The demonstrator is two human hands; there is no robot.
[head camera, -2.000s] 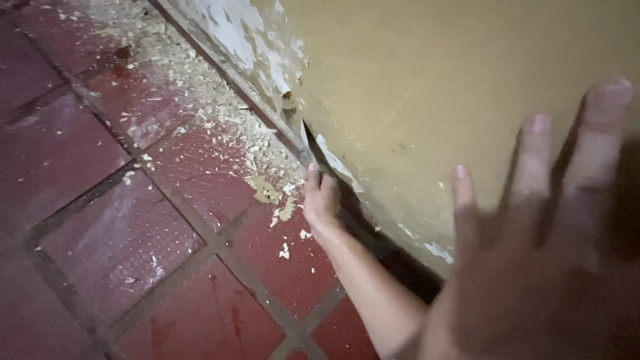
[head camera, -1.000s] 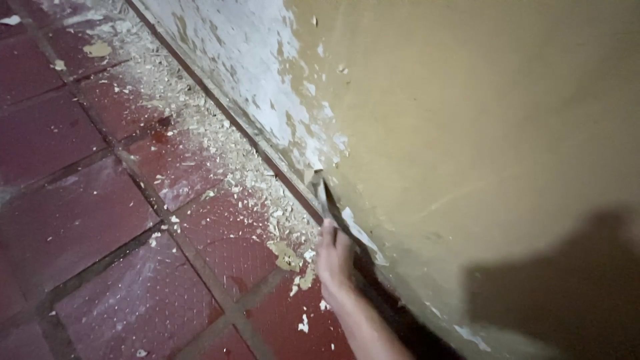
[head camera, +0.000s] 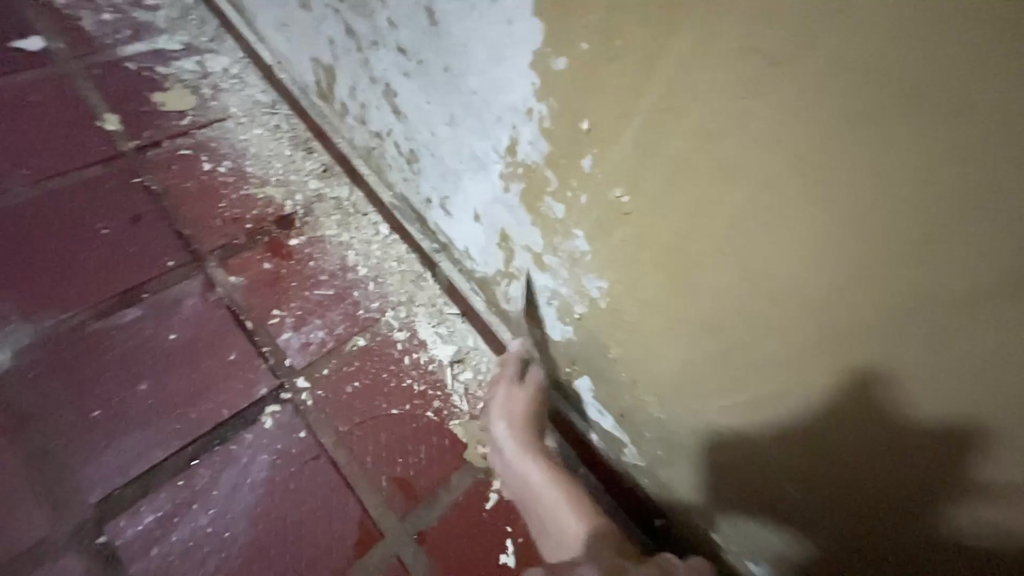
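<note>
My right hand (head camera: 520,400) is closed around a hand tool whose narrow, pointed-looking blade (head camera: 534,308) reaches up beside the wall; whether it is a knife or a scraper cannot be told. The blade is by the foot of a yellow-painted wall (head camera: 760,200), near bare white patches (head camera: 472,104) with ragged paint edges. My fingers hide the handle. Part of my left hand (head camera: 632,566) seems to show at the bottom edge, beside the right forearm; its fingers are mostly cut off.
A narrow dark red baseboard edge (head camera: 344,164) runs diagonally along the wall. Pale paint flakes (head camera: 312,172) lie thickly beside it and scatter over red floor tiles (head camera: 176,384). A loose white strip (head camera: 604,416) clings low on the wall. A dark shadow (head camera: 856,472) falls at lower right.
The spread left hand, raised in front of the wall two seconds ago, has dropped from there. My right hand keeps hold of the tool near the wall's foot. The view has shifted.
</note>
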